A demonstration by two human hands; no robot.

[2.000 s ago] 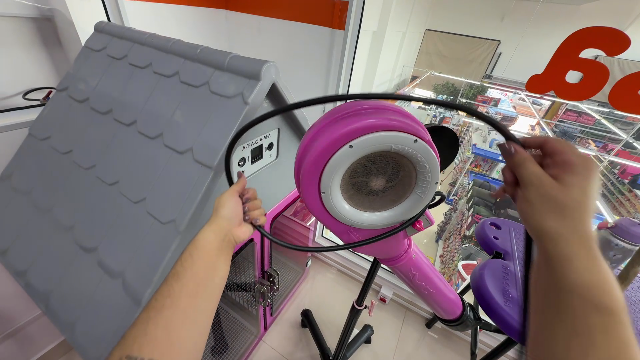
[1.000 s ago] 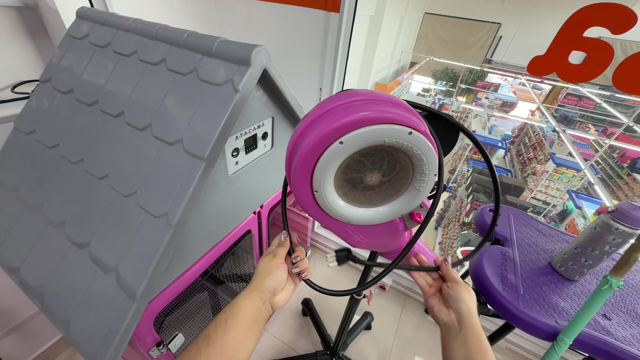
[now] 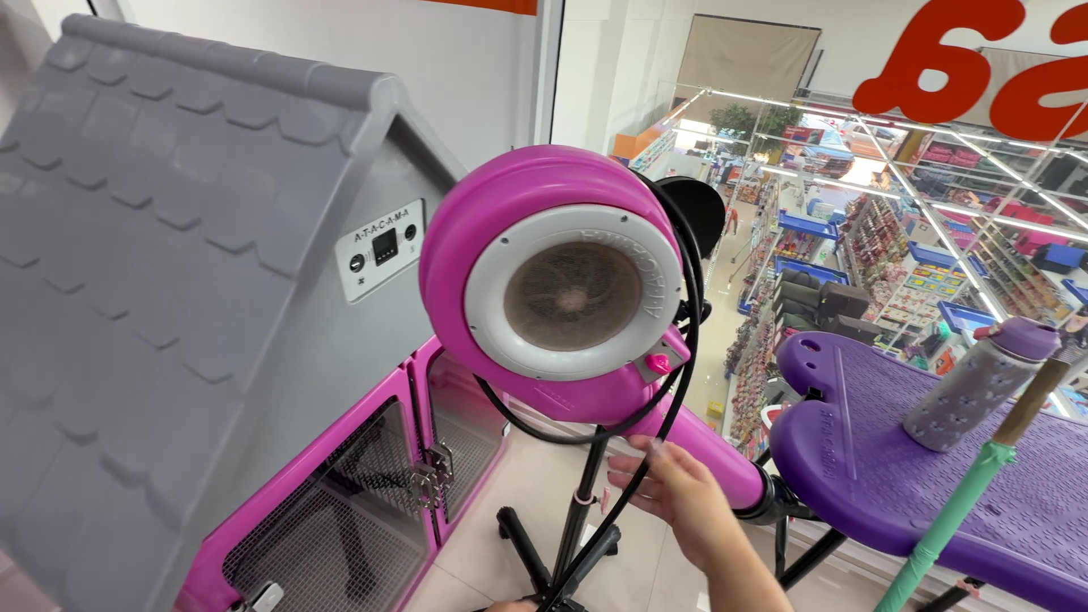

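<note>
A pink pet dryer (image 3: 544, 395) with a round white-rimmed intake stands on a black wheeled stand (image 3: 571, 518). Its black power cord (image 3: 693, 340) hangs looped around the right side and underside of the housing, and one length runs down toward the bottom edge. My right hand (image 3: 684, 501) is below the housing, its fingers apart, with the cord passing between thumb and fingers. Of my left hand (image 3: 512, 606) only a sliver shows at the bottom edge, near the stand's base; what it holds is hidden. The plug is not visible.
A grey roof-shaped cabinet (image 3: 153, 212) with pink mesh doors (image 3: 340, 510) fills the left. At right, a purple grooming table (image 3: 884, 425) bears a patterned bottle (image 3: 977, 387); a green-wrapped pole (image 3: 943, 527) crosses before it. Behind glass lie shop aisles (image 3: 850, 238).
The cord loop, earlier held out between both hands, now hangs around the dryer. My left hand has dropped almost out of view. My right hand has moved in beneath the housing.
</note>
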